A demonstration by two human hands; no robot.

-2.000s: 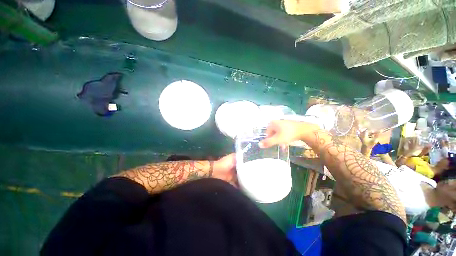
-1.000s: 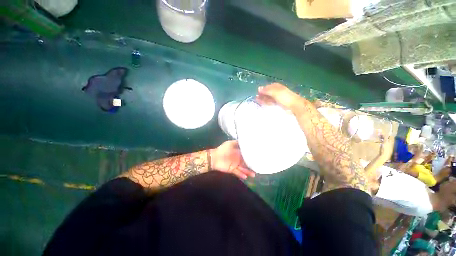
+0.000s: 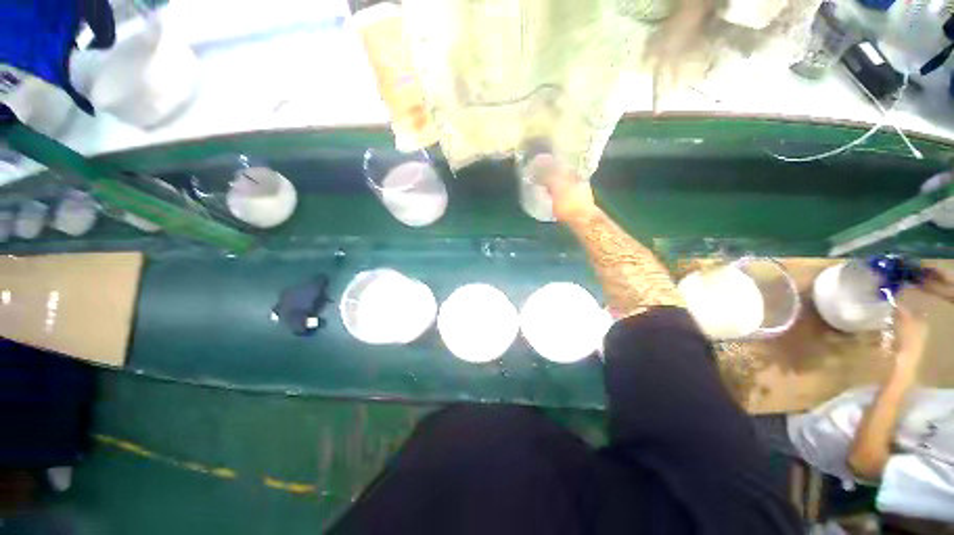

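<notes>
My right hand [image 3: 570, 196] is stretched to the far side of the green surface, its fingers on a clear container with a white lower part [image 3: 540, 186]. The grip is slightly blurred. Along the near bench stand a clear and white container [image 3: 388, 306] and two more bright white ones [image 3: 478, 322], [image 3: 565, 322], close together. Another [image 3: 722, 301], right of my forearm, looks tilted, with its clear wall to the right. My left hand is not in view.
More containers [image 3: 415, 192], [image 3: 262, 196] stand on the far side. A dark cloth [image 3: 303, 304] lies left of the row. Cloth [image 3: 502, 94] hangs from the white shelf. Green bars [image 3: 136, 193] cross at left. Cardboard [image 3: 73, 303] lies left. Another person's arm [image 3: 889, 387] reaches to a container at right.
The view has swung around and now shows the bench level. The container held between both hands is no longer there. My right hand has moved to the far side; my left has left the picture.
</notes>
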